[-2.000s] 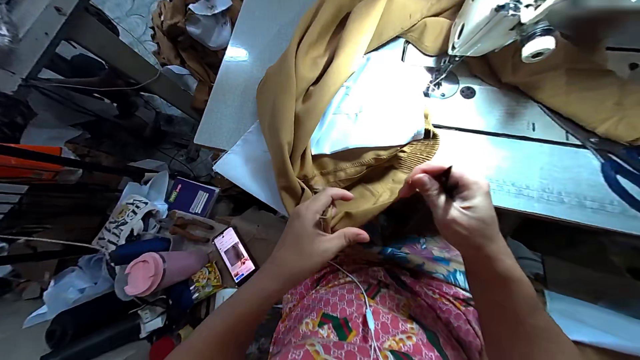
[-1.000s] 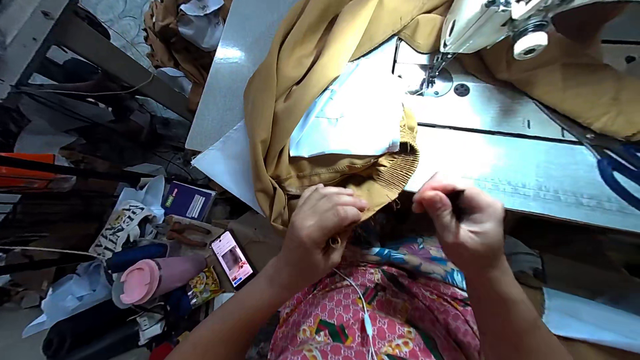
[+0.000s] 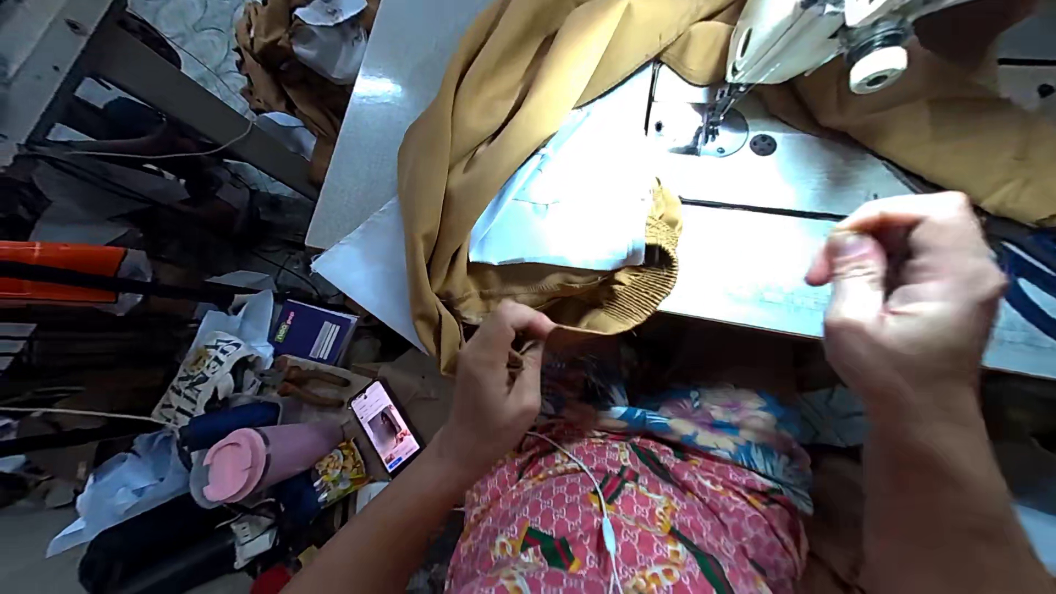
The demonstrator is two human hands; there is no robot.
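Note:
My left hand (image 3: 499, 384) pinches the lower edge of a mustard-brown garment (image 3: 437, 181) at the front of the sewing table. The garment's gathered, ribbed band (image 3: 648, 289) curls to the right of that hand. White fabric or paper (image 3: 569, 206) lies inside the garment's loop. My right hand (image 3: 907, 289) is raised over the table at the right, its fingers curled; whether something small is between them cannot be told. Behind, the sewing machine's head (image 3: 784, 41) stands with its presser foot (image 3: 711, 128) over the needle plate, touching neither hand.
Blue-handled scissors (image 3: 1027, 280) lie at the right edge, partly hidden by my right hand. At lower left are a lit phone (image 3: 386, 429), a pink tumbler (image 3: 272, 458), pliers (image 3: 309, 385) and a dark-blue box (image 3: 313, 332). A white cable (image 3: 606, 528) hangs over my lap.
My right hand has moved right, away from the garment's ribbed band, which it was beside two seconds ago. My left hand stays at the garment's lower edge.

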